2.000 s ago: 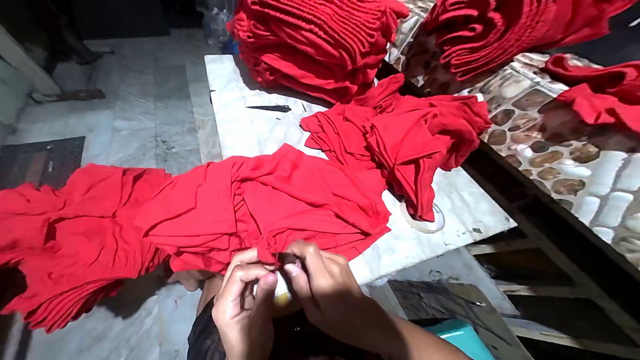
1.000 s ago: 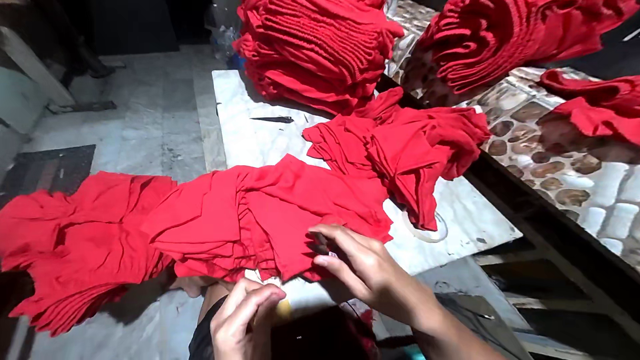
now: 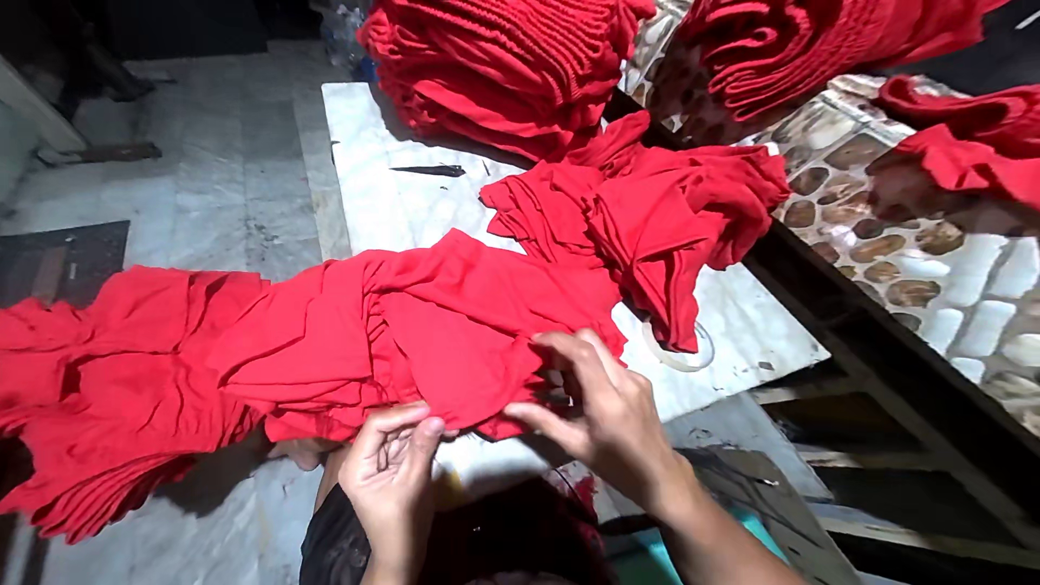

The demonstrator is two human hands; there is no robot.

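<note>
Layered red fabric pieces (image 3: pixel 301 341) spread from the left across a white marble-patterned board (image 3: pixel 731 366). My left hand (image 3: pixel 394 463) pinches the near edge of the top piece between thumb and index finger. To its right, my right hand (image 3: pixel 601 406) is at the same piece's right edge, with its fingers apart and curved; whether they touch the cloth is hard to tell. A crumpled heap of red fabric (image 3: pixel 642 203) lies beyond the right hand, partly over a pale ring (image 3: pixel 678 345), perhaps a tape roll.
A tall folded stack of red fabric (image 3: pixel 504 65) stands at the board's far end, near a dark pointed tool (image 3: pixel 428 171). More red fabric (image 3: pixel 796 49) lies on a stone-patterned surface (image 3: pixel 894 268) at the right. Tiled floor (image 3: pixel 236 187) shows at the left.
My hands were close together at the near cloth edge two seconds ago; the right one has since moved away to the right. The left hand has stayed near that edge.
</note>
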